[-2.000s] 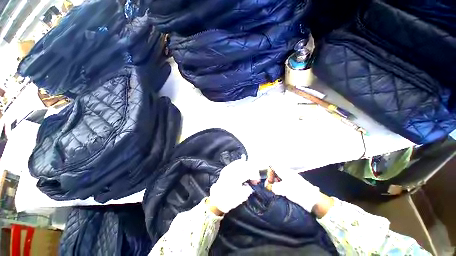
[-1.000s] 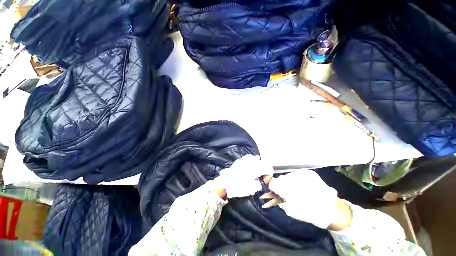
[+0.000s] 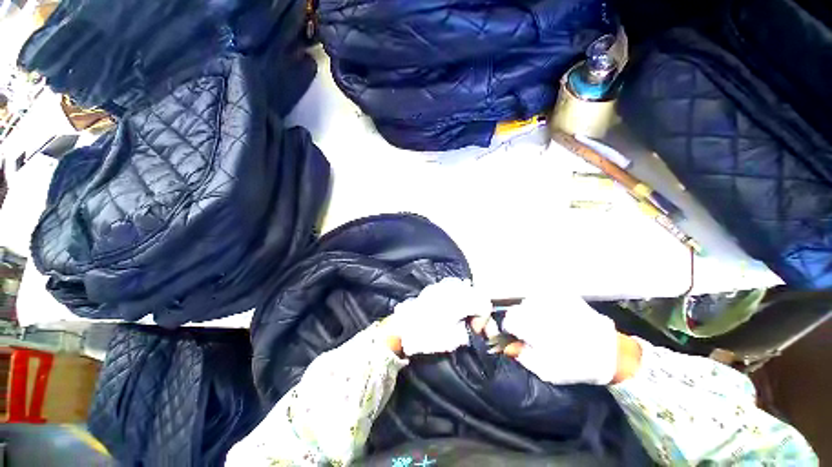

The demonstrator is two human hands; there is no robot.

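Observation:
A dark navy backpack (image 3: 356,283) lies at the table's front edge and over the lap, its opening turned up. My left hand (image 3: 438,317), in a white glove with bare fingertips showing, pinches the dark fabric edge of the backpack. My right hand (image 3: 561,339), also in a white glove, has its fingertips close to the left ones at the same edge. Something small and shiny shows between the fingertips; I cannot tell what it is. The right fingers are partly curled and their grip is unclear.
Quilted backpacks are stacked at left (image 3: 173,182), at the back (image 3: 456,73) and at right (image 3: 730,137). A tan roll (image 3: 582,114) holds a bottle. Thin tools (image 3: 620,178) lie beside it on the white table (image 3: 410,187). A green bag (image 3: 707,315) hangs below the edge.
The view has shifted. Both hands stay at the fabric edge; over the last second the right hand has turned slightly and its fingertips have moved up closer to the left ones.

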